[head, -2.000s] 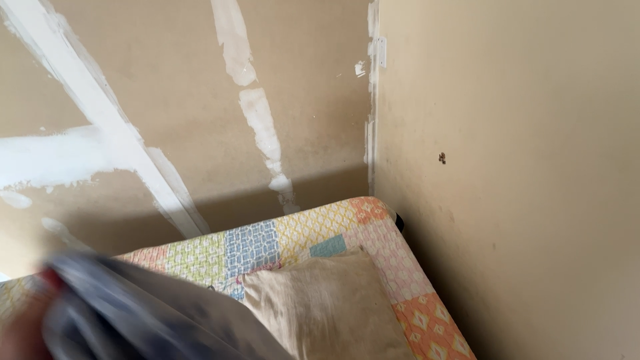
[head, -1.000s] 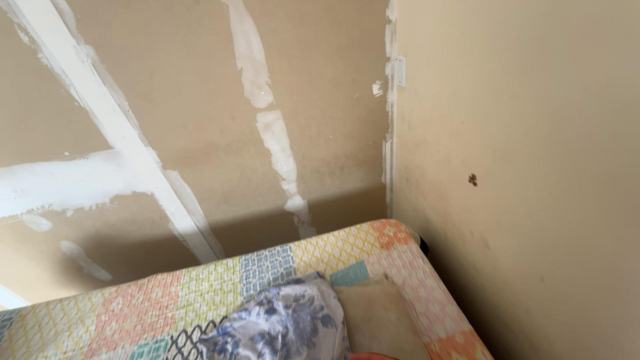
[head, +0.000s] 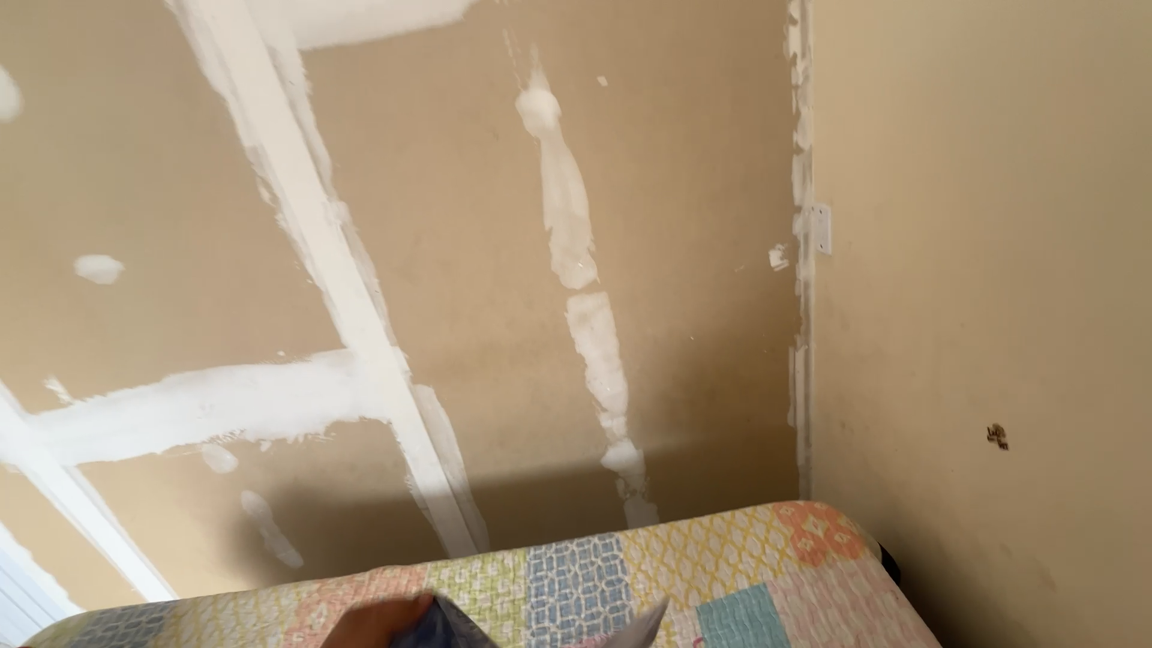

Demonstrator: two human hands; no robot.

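Note:
At the bottom edge of the view, a hand (head: 376,621), which looks to be my left hand, grips a dark blue piece of fabric (head: 441,625). Only its upper part shows, above the quilt. A pale, pointed corner of fabric (head: 641,626) stands up to its right; whether it belongs to the same cloth cannot be told. Under both lies a patchwork quilt (head: 576,580) with blue, yellow, green, orange and teal patches, spread over a bed. My right hand is out of view.
Behind the bed rises a tan wall with white joint-compound strips (head: 342,270). A plain beige wall (head: 981,270) stands close on the right, with a small white plate (head: 823,229) at the corner and a dark damaged spot (head: 997,437).
The view has tilted up. The floral fabric and the beige pillow seen on the bed a second ago are no longer in sight in that form. A hand gripping dark blue fabric has come into view.

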